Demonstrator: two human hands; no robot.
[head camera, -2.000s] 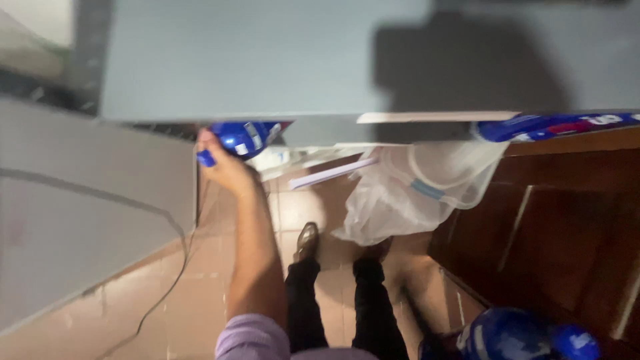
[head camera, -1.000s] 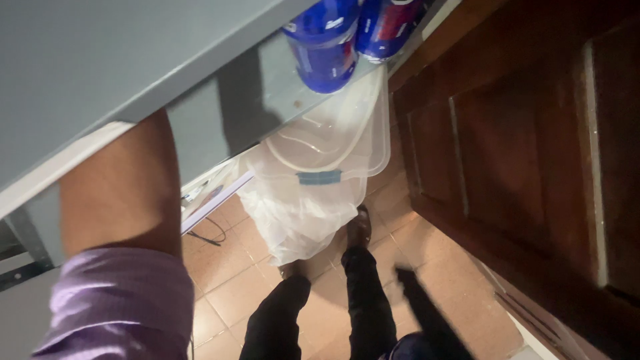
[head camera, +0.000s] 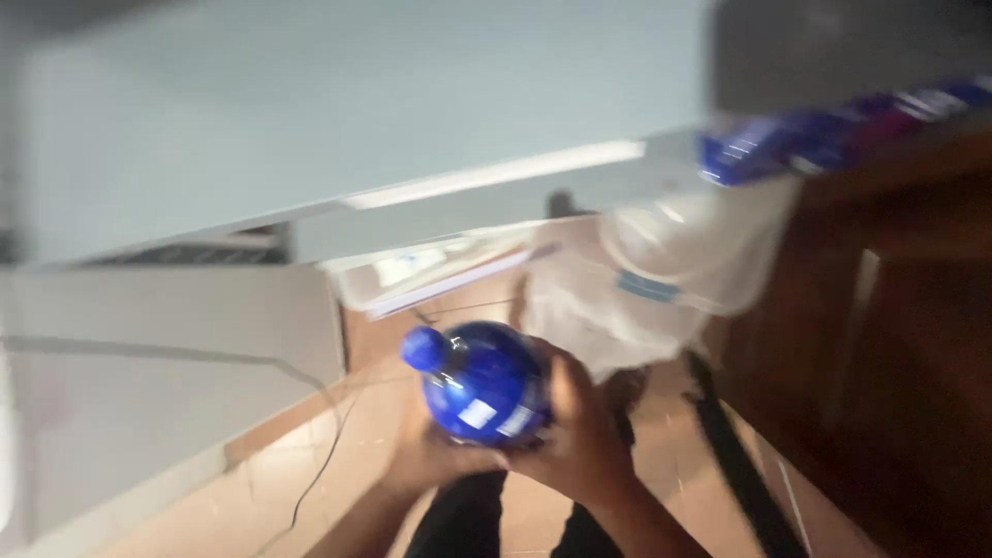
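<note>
A blue plastic bottle with a blue cap stands out at the lower middle, seen from above and slightly blurred. My left hand grips its lower left side, and my right hand is wrapped around its right side. Several more blue bottles, smeared by motion, lie at the upper right beside the grey surface. The labels cannot be read.
A clear plastic bin and a white plastic bag are beneath the grey edge. At right is a dark wooden panelled door. A thin cable trails over the tiled floor at left.
My left arm, which reached under the grey surface a second ago, is now low in front of me. Both hands now hold a blue bottle. The view has swung.
</note>
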